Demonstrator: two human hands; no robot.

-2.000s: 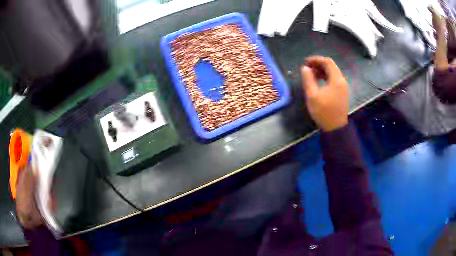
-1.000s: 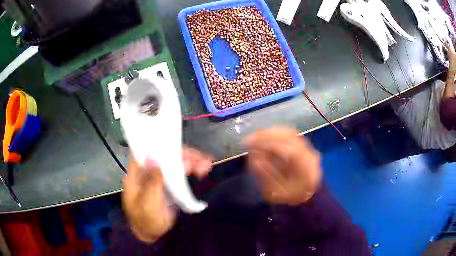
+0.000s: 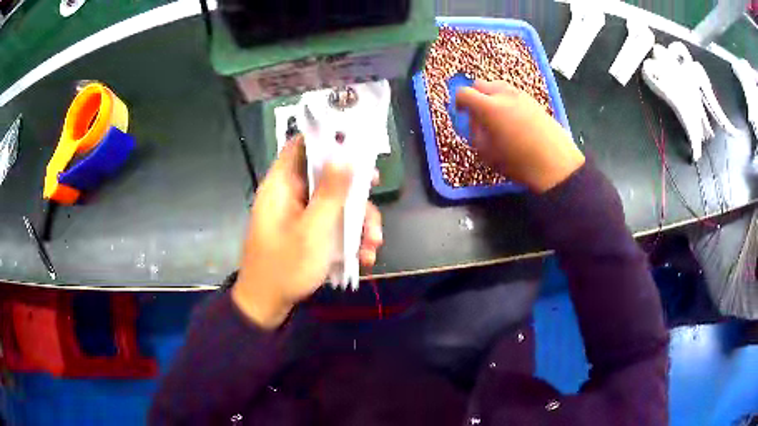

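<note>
My left hand (image 3: 291, 225) grips a white plastic handle housing (image 3: 349, 179). The housing's wide head lies over the press base fixture, under the green press (image 3: 324, 50), and its narrow tail points toward me. A thin red wire hangs below the tail. My right hand (image 3: 519, 137) is over the blue tray (image 3: 439, 185) of small copper-coloured pieces (image 3: 482, 58). Its fingertips are together at the bare blue patch; whether they hold a piece cannot be told.
An orange-yellow and blue tape dispenser (image 3: 87, 137) lies left of the press, with a thin dark stick (image 3: 39, 247) near the bench edge. More white housings (image 3: 681, 91) with thin wires lie right of the tray. A black cable (image 3: 241, 125) runs beside the press.
My left hand has brought the white housing from the far left to the press, and its head is now under the press. My right hand has moved over the tray of copper-coloured pieces.
</note>
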